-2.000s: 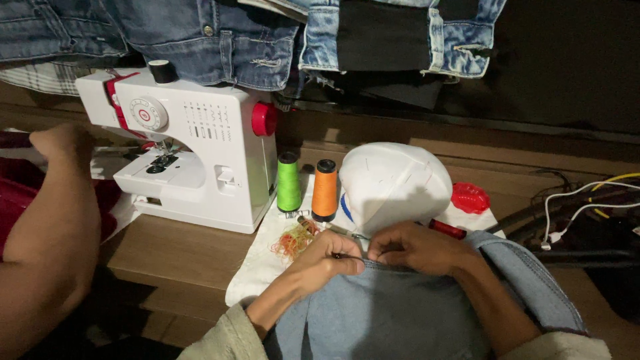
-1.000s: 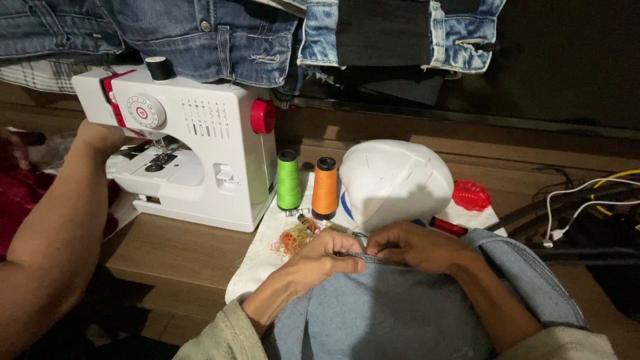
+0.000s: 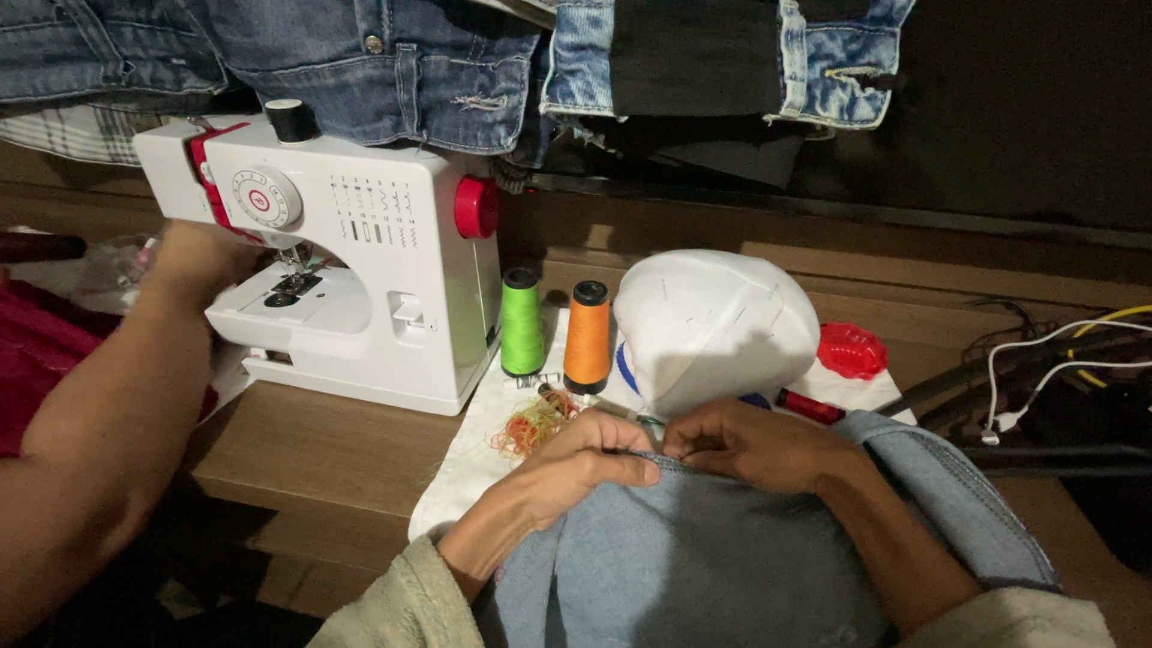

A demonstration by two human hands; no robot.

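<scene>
My left hand [image 3: 585, 468] pinches the upper edge of a light blue denim garment [image 3: 702, 549] between thumb and fingers. Close beside it, almost touching, my right hand [image 3: 756, 450] grips the same stitched edge; whether its fingertips also hold a needle cannot be seen. Just behind the hands sits a white pincushion-like stuffed form [image 3: 720, 324] with several pins in it. To the left of that form stand an orange thread cone [image 3: 587, 340] and a green thread cone [image 3: 522, 324]. A tangle of thread scraps [image 3: 533, 425] lies by my left hand.
A white sewing machine [image 3: 405, 270] stands at left; another person's arm [image 3: 117, 423] reaches behind its left end. Denim jeans [image 3: 360, 72] hang along the top. A red plastic dish [image 3: 851, 351] and a dark red spool [image 3: 810, 407] lie right of the form, with white cables [image 3: 1035, 387] farther right.
The other person's arm has moved up and towards the left end of the sewing machine. My hands have stayed at the denim edge, with only slight finger movement.
</scene>
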